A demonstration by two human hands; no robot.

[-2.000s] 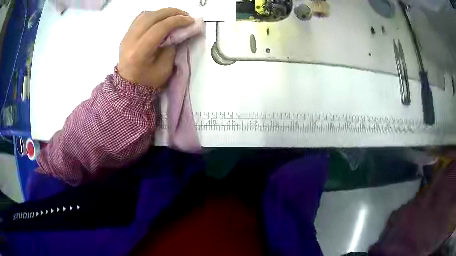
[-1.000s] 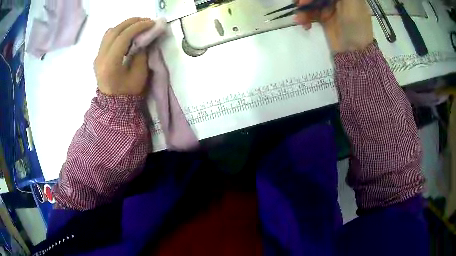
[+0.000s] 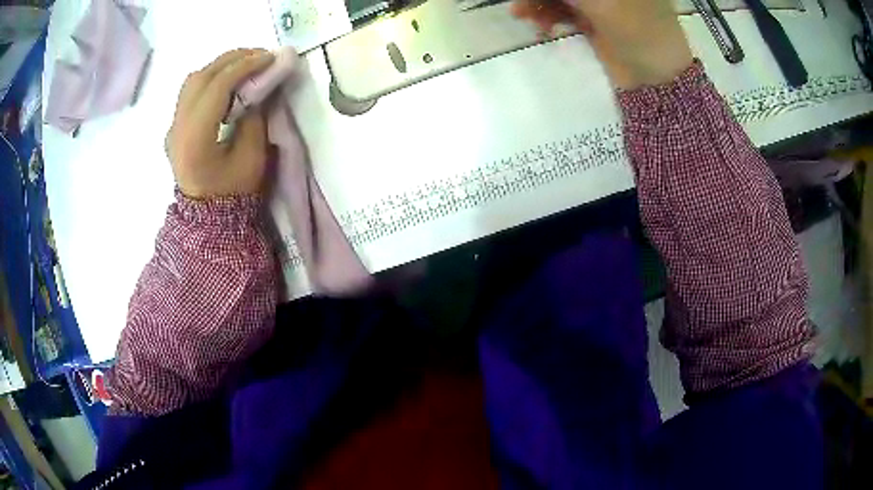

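My left hand [image 3: 218,124] grips a pale pink cloth piece [image 3: 311,206] near the left of the machine bed; the cloth hangs down over the table's front edge. My right hand [image 3: 613,36] is at the top edge over the machine bed [image 3: 450,36], its fingers blurred and partly cut off. A small dark tip of the tweezers [image 3: 479,4] shows at the top edge left of these fingers; the grip on them is mostly out of view. The dark bed opening [image 3: 373,10] is cut off at the top.
Another pink cloth piece [image 3: 100,59] lies at the table's upper left. Metal snips [image 3: 718,31] and a dark-handled screwdriver [image 3: 780,46] lie right of my right hand. A printed ruler [image 3: 479,182] runs along the table's front. Blue trays stand at the far left.
My right hand came in from the right with the tweezers, then moved slightly left and up. My left hand still holds the cloth and sits farther left in view. The view has tilted.
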